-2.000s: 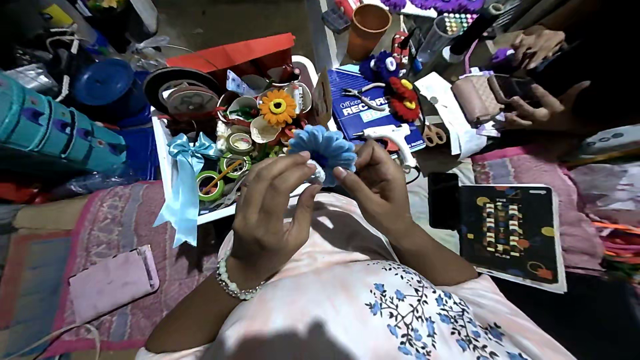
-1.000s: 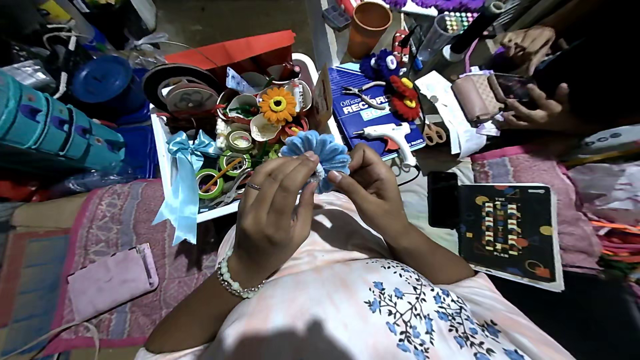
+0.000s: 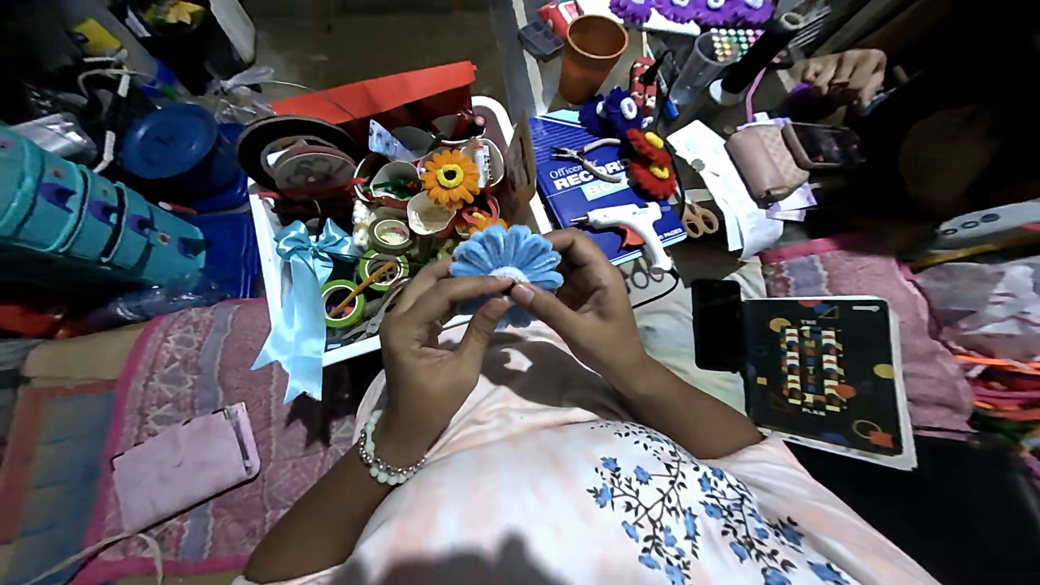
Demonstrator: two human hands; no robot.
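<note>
A blue fuzzy craft flower with a white centre (image 3: pixel 512 264) is held between both hands, its petals fanned upward. My left hand (image 3: pixel 439 333), with a beaded bracelet at the wrist, pinches the flower's white centre with thumb and fingertips. From the other side my right hand (image 3: pixel 581 301) has its thumb at the centre and its fingers behind the petals. Beyond the hands, an orange craft flower (image 3: pixel 450 178) stands among the supplies in a white tray (image 3: pixel 272 280). A light blue ribbon bow (image 3: pixel 305 260) hangs over the tray's near left side.
A white glue gun (image 3: pixel 626 219) and pliers (image 3: pixel 589 158) lie on a blue record book (image 3: pixel 561 183); scissors (image 3: pixel 699 219) are beside it. At right are a black phone (image 3: pixel 717 325) and a dark notebook (image 3: pixel 829 378). Another person's hand (image 3: pixel 841 77) is at upper right.
The blue flower has tilted between the hands, and its white centre now shows near the fingertips and thumbs. Both hands remain on it. At upper right the other person's hands have shifted.
</note>
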